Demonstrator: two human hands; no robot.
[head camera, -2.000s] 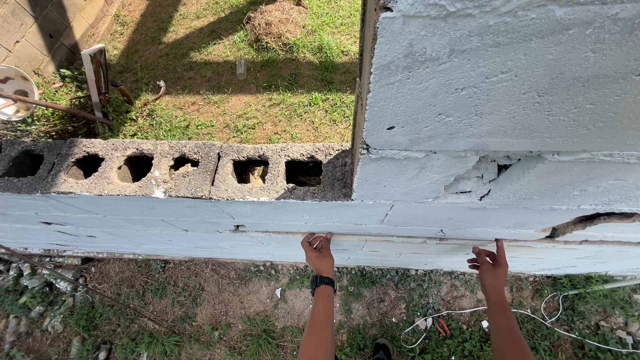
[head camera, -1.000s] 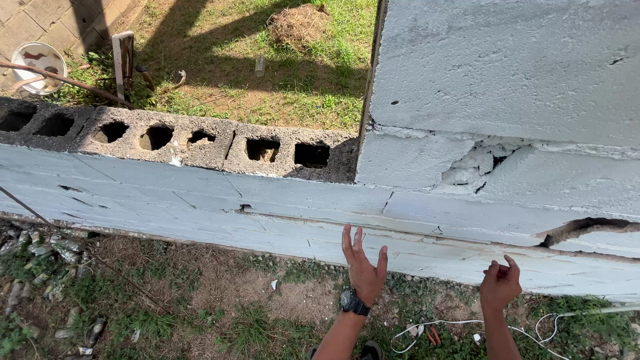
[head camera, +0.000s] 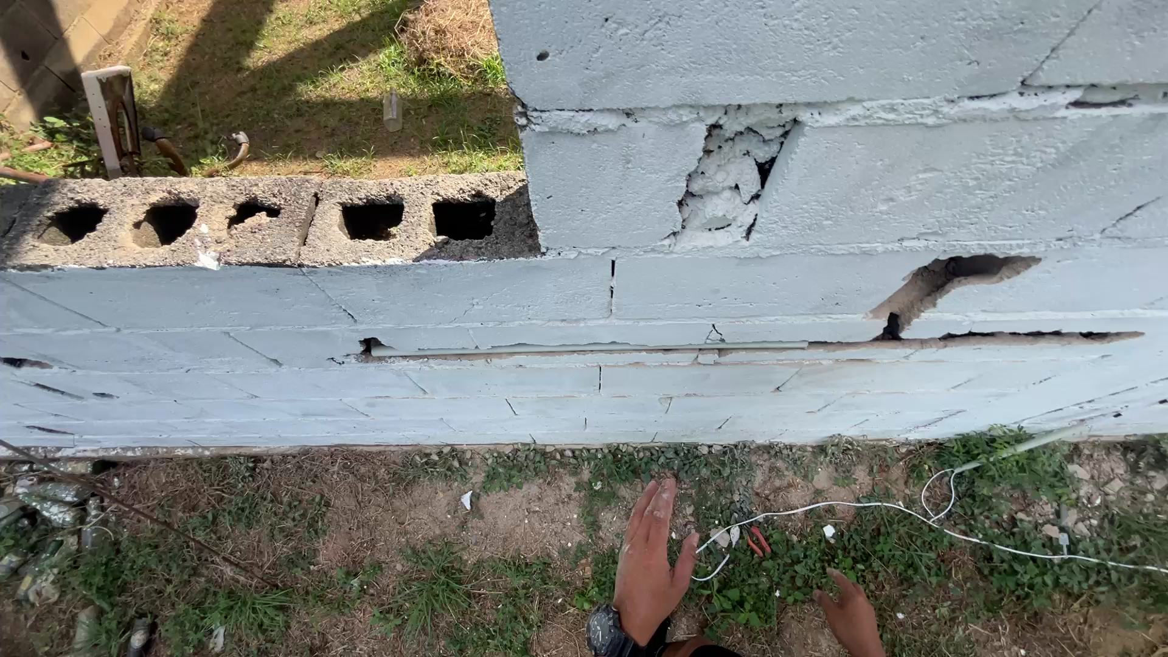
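Note:
My left hand (head camera: 650, 552), with a dark watch on its wrist, is held below the painted block wall (head camera: 693, 292); its fingers are apart and hold nothing. My right hand (head camera: 849, 613) is lower and to the right, empty, its fingers loosely spread and partly cut off by the frame edge. A pale conduit pipe (head camera: 584, 348) lies in a horizontal groove cut along the wall. The groove runs on to the right beyond the pipe, below a jagged channel (head camera: 949, 278). A white cable (head camera: 821, 505) and red-handled pliers (head camera: 758, 541) lie on the ground.
Hollow concrete blocks (head camera: 265, 224) top the lower wall at left. Broken mortar (head camera: 730, 182) shows above the groove. Another pale pipe (head camera: 1022, 447) meets the cable at right. Bottles (head camera: 55, 502) and a thin rod (head camera: 137, 516) lie at lower left.
Both hands have come away from the wall's groove and are lower in the view. The pipe in the groove now shows clearly. The view has shifted.

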